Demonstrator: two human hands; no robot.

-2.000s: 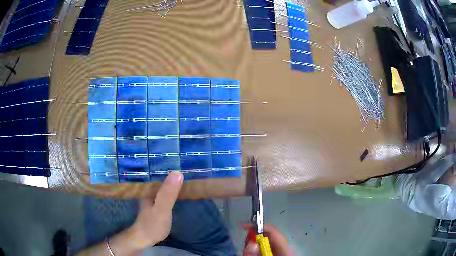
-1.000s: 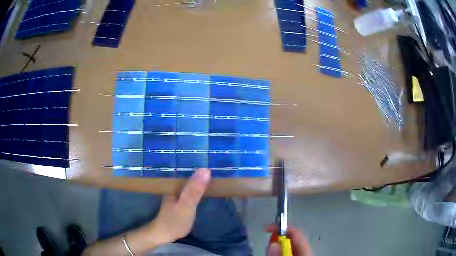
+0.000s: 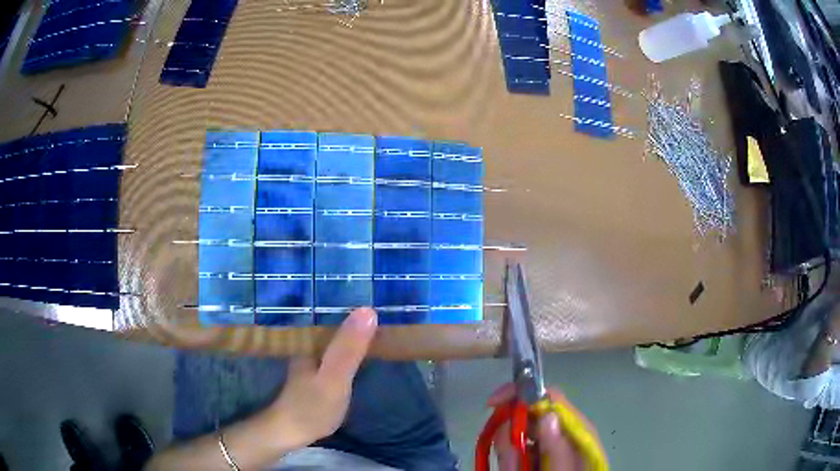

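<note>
A blue solar cell panel [image 3: 343,230] of several joined strips lies flat at the table's front edge, with silvery ribbon ends past its left and right sides. My left hand [image 3: 322,396] has a fingertip on the panel's lower edge; its other fingers are below the table edge and partly hidden. My right hand [image 3: 548,437] holds scissors [image 3: 527,359] with one red and one yellow handle loop. The blades are slightly apart and point away from me, just right of the panel's lower right corner, near the ribbon ends.
Dark panels [image 3: 60,221] lie at left. Cell strips [image 3: 589,78] lie at the far side. A heap of loose ribbon [image 3: 691,161], a white bottle [image 3: 682,37] and a black item with a yellow patch [image 3: 757,161] are at right. A small dark chip [image 3: 697,292] lies near the front edge.
The scissors have opened from nearly shut, and their tips now sit further up beside the panel. The view has shifted; my left fingertip stays on the panel's lower edge.
</note>
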